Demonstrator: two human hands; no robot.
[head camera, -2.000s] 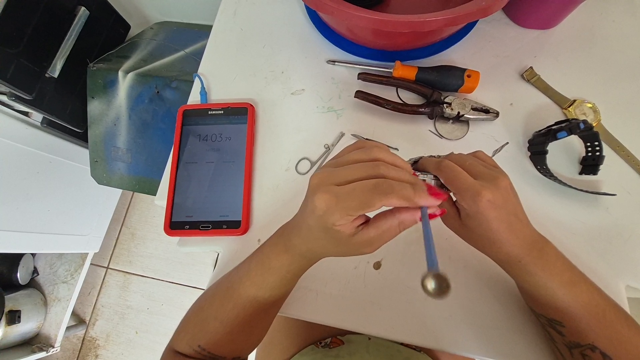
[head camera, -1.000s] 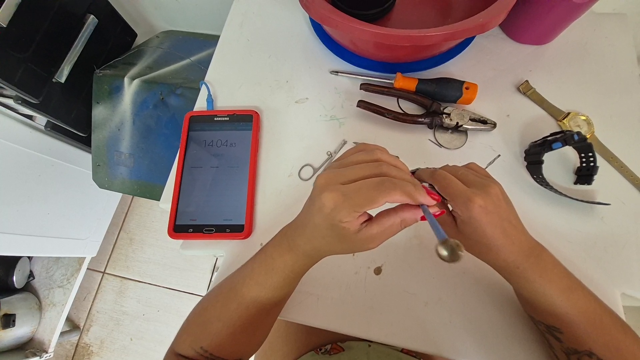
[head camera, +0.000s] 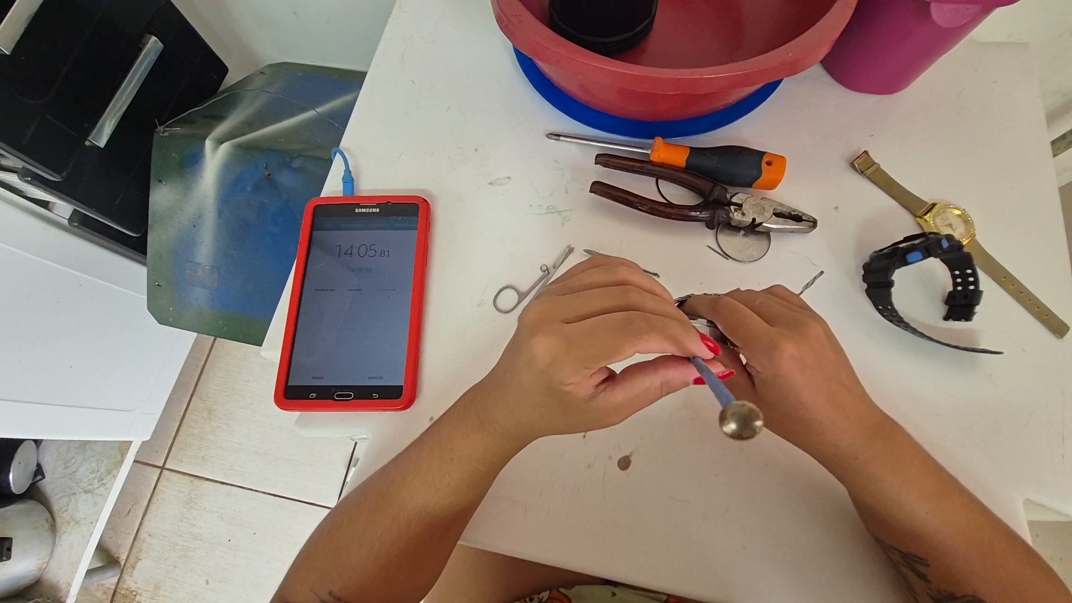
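Between finger and thumb, my left hand (head camera: 615, 343) pinches a thin blue-grey rod (head camera: 712, 381) with a round metal knob at its near end. My right hand (head camera: 787, 360) is closed around a small metal object (head camera: 697, 322), perhaps a watch, mostly hidden by the fingers. The rod's far end is hidden at that object. Small scissors (head camera: 532, 282) lie just beyond my left hand. Farther off are pliers (head camera: 712, 201) with dark handles, a round clear disc (head camera: 744, 243) by their jaws, and an orange-and-black screwdriver (head camera: 720, 163).
A tablet in a red case (head camera: 420, 335) lies at the left of the white table (head camera: 536, 519). A black watch (head camera: 879, 293) and a gold watch (head camera: 952, 221) lie at the right. At the back stand a red basin (head camera: 670, 84) and a purple container (head camera: 888, 42).
The rod's knobbed end has shifted slightly to the right since the first earlier frame. Both hands keep their hold close together. The timer on the tablet has advanced.
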